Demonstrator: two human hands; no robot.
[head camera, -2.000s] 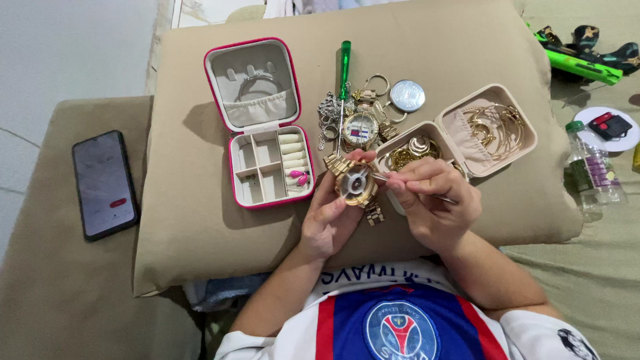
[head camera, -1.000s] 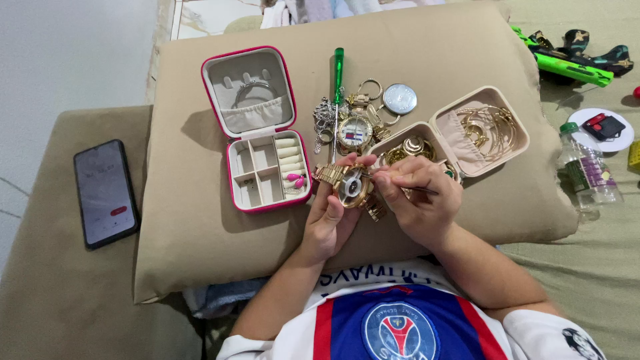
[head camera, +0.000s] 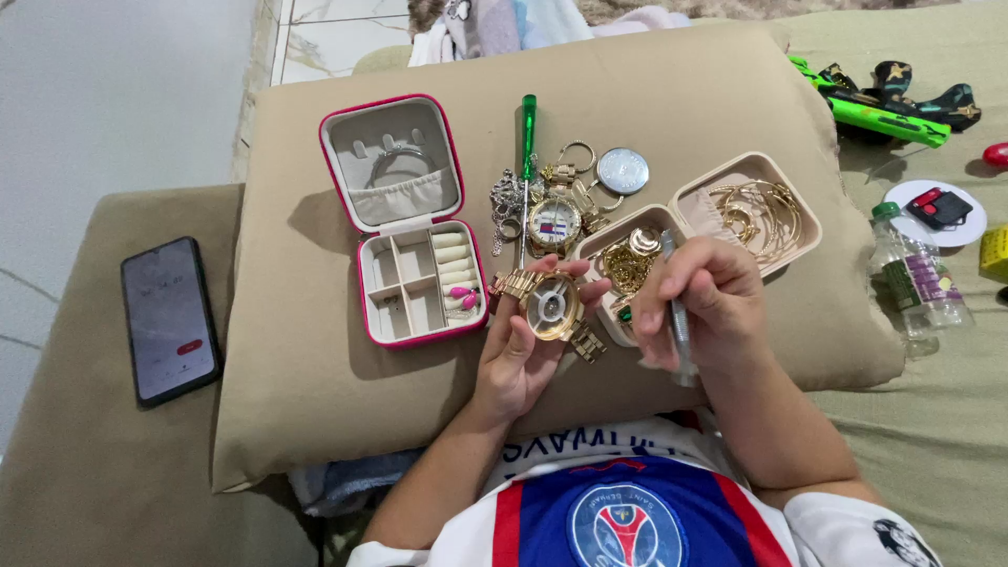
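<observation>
My left hand (head camera: 516, 358) holds a gold-toned wristwatch (head camera: 554, 305) by its case and bracelet, with the opened case facing up. Metal tweezers (head camera: 679, 315) are gripped in my right hand (head camera: 705, 303), to the right of the watch and over the edge of the cream jewelry box (head camera: 811, 244). Gold chains (head camera: 628, 268) and a green-stoned piece lie in that box, bangles in its lid. Beyond my left hand are a second gold watch (head camera: 554, 224), a green-handled screwdriver (head camera: 528, 138), silver chains (head camera: 506, 201) and a round metal disc (head camera: 623, 171).
A pink-edged jewelry box (head camera: 394, 342) stands open on the beige cushion (head camera: 299, 315). A smartphone (head camera: 172, 319) lies at the left. On the right are a plastic bottle (head camera: 917, 279), a white round lid or plate (head camera: 970, 216) and a green toy-like object (head camera: 890, 116).
My right hand has moved away from the watch to the right, and the tweezers now show clearly in it. The left hand still holds the watch, its face turned more toward the camera.
</observation>
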